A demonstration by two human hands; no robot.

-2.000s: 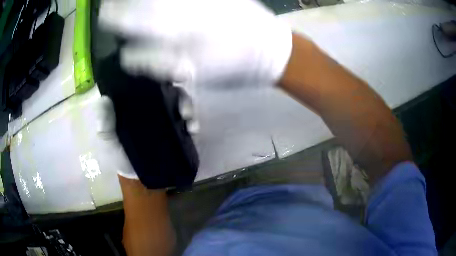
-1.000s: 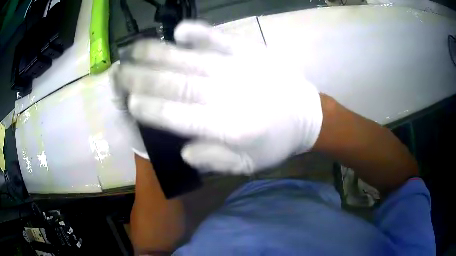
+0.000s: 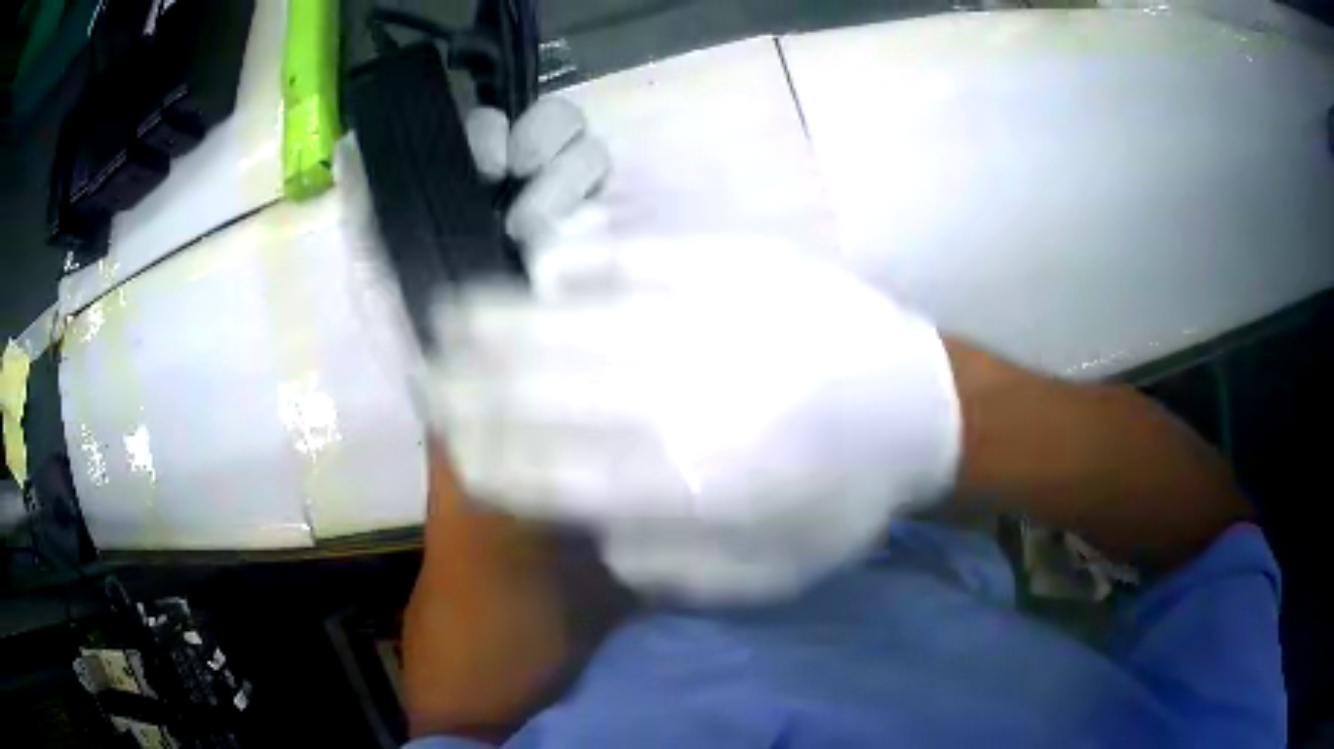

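Observation:
A black power adapter (image 3: 432,176) is held tilted over the white-covered ledge, its far end up with a black cord (image 3: 505,51) beside it. My left hand (image 3: 549,161), in a white glove, is wrapped around the adapter from below, with its fingertips showing on the right side. My right hand (image 3: 688,417), gloved and blurred, lies flat across the adapter's near end and hides it. Whether the right fingers grip the adapter cannot be told.
The white-covered ledge (image 3: 1053,190) curves across the view. A lime-green divider strip (image 3: 310,110) stands left of the adapter. More black adapters (image 3: 147,125) lie at the upper left. A yellow piece (image 3: 15,410) is at the left edge. Dark equipment (image 3: 161,666) is at the lower left.
My right hand has moved down along the adapter toward my body, uncovering the adapter's far end and my left fingertips. The adapter stays in my left hand.

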